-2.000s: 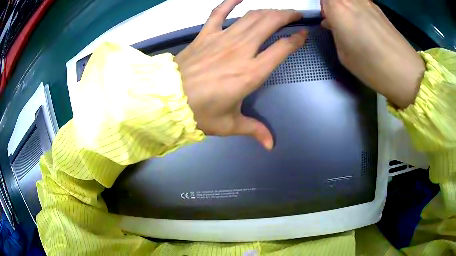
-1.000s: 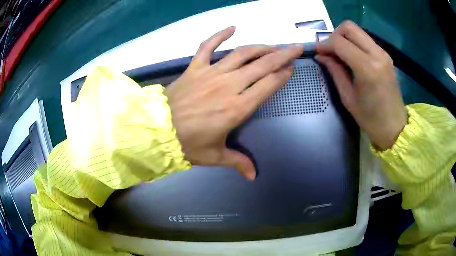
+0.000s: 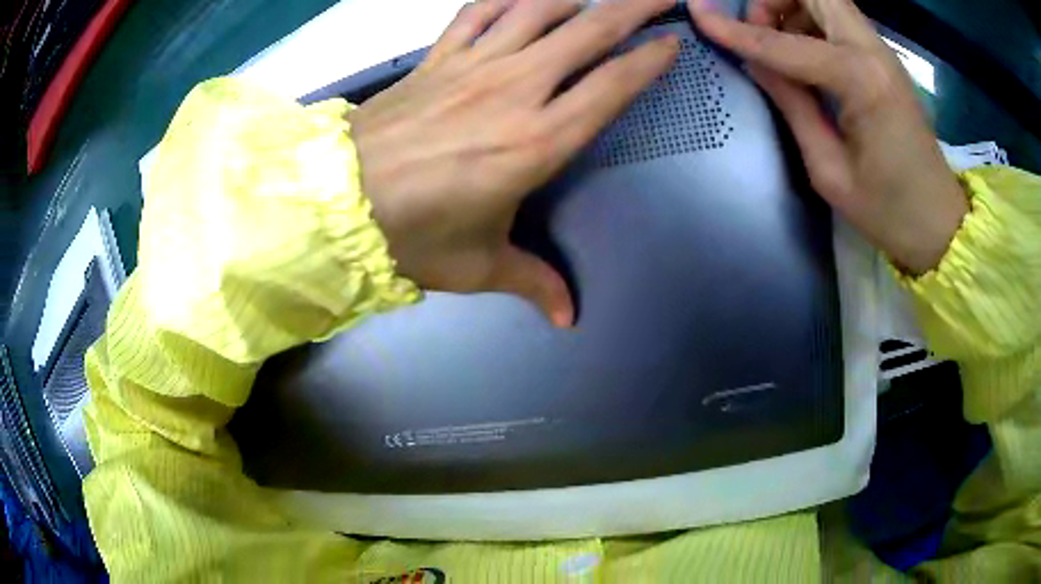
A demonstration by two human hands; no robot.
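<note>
The dark grey laptop bottom cover (image 3: pixel 674 308) lies outer face up on a white foam sheet (image 3: pixel 639 508), with its perforated vent band at the far side. My left hand (image 3: pixel 479 148) lies spread on the cover, fingers reaching the far edge by the vent band, thumb apart on the panel. My right hand (image 3: pixel 839 114) is at the far right corner, with thumb and fingers close to the cover's edge. Whether it pinches anything there cannot be told. The far edge is partly hidden by my hands and the picture's rim.
A second bottom cover (image 3: pixel 71 354) on white sheets lies at the far left. A red edge (image 3: pixel 71 80) runs at the upper left. A white card with black bars (image 3: pixel 904 356) lies right of the cover, partly under my right sleeve. The green mat (image 3: pixel 69 194) shows around.
The view has shifted, so the cover and hands sit higher than a second ago. My right hand has turned, its fingers more extended at the corner. My left hand stays spread along the far edge.
</note>
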